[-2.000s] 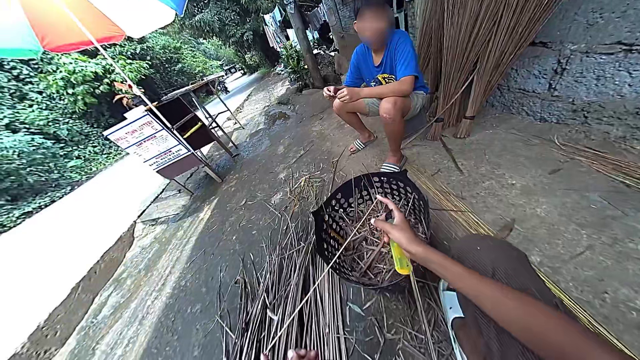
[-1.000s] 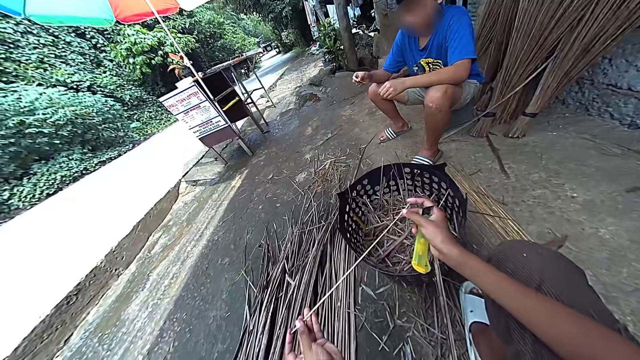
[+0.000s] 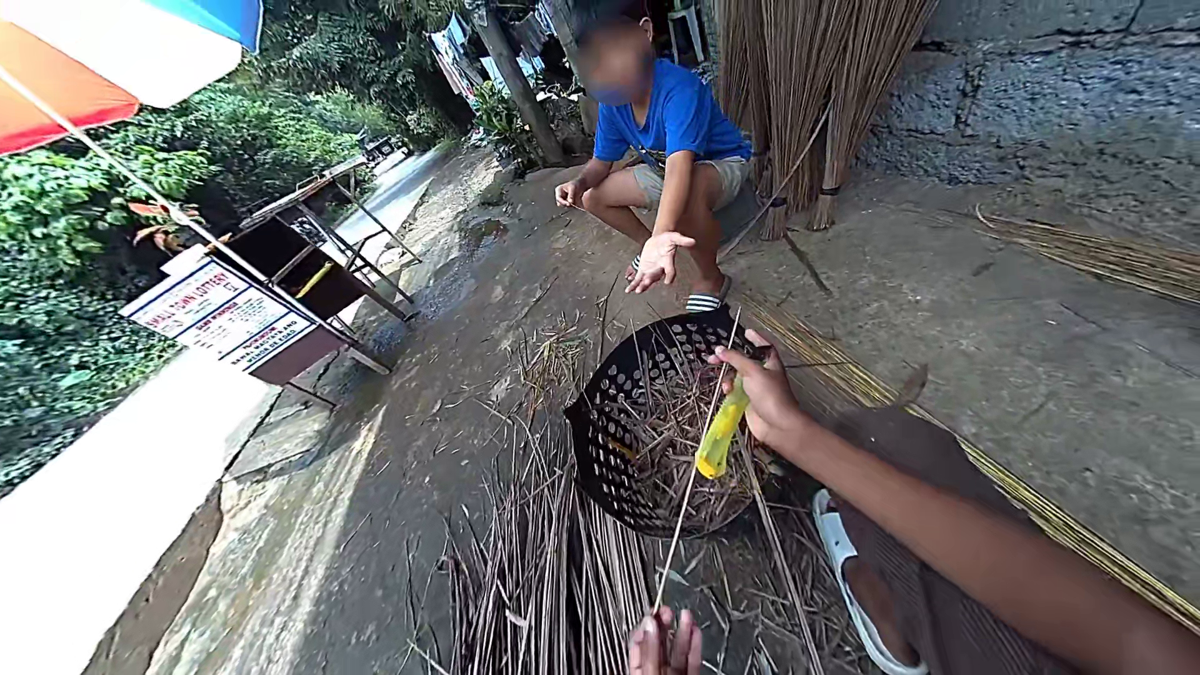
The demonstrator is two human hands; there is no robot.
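Note:
My right hand (image 3: 761, 389) is closed around a yellow handle (image 3: 724, 429), over the right side of a black perforated basket (image 3: 600, 469). Whatever blade the handle has cannot be made out. A thin pale stick (image 3: 687, 497) runs from beside my right fingers down to my left hand (image 3: 664, 645), which pinches its lower end at the bottom edge of the view. Brown scraps and peelings (image 3: 694, 431) lie in the basket. Below and left of it, a pile of long thin sticks (image 3: 553, 581) rests on the ground.
A person in a blue shirt (image 3: 689, 112) squats beyond the basket, one open palm (image 3: 661, 261) held out. Upright stick bundles (image 3: 797, 103) lean at the wall. Long yellowish sticks (image 3: 994, 478) lie at right, near my sandal (image 3: 858, 581). A table with a sign (image 3: 220, 314) stands left by the road.
The person opposite has stretched one arm out toward the basket with the palm open; a second ago both hands were near the knees. The stick between my hands now stands steeper.

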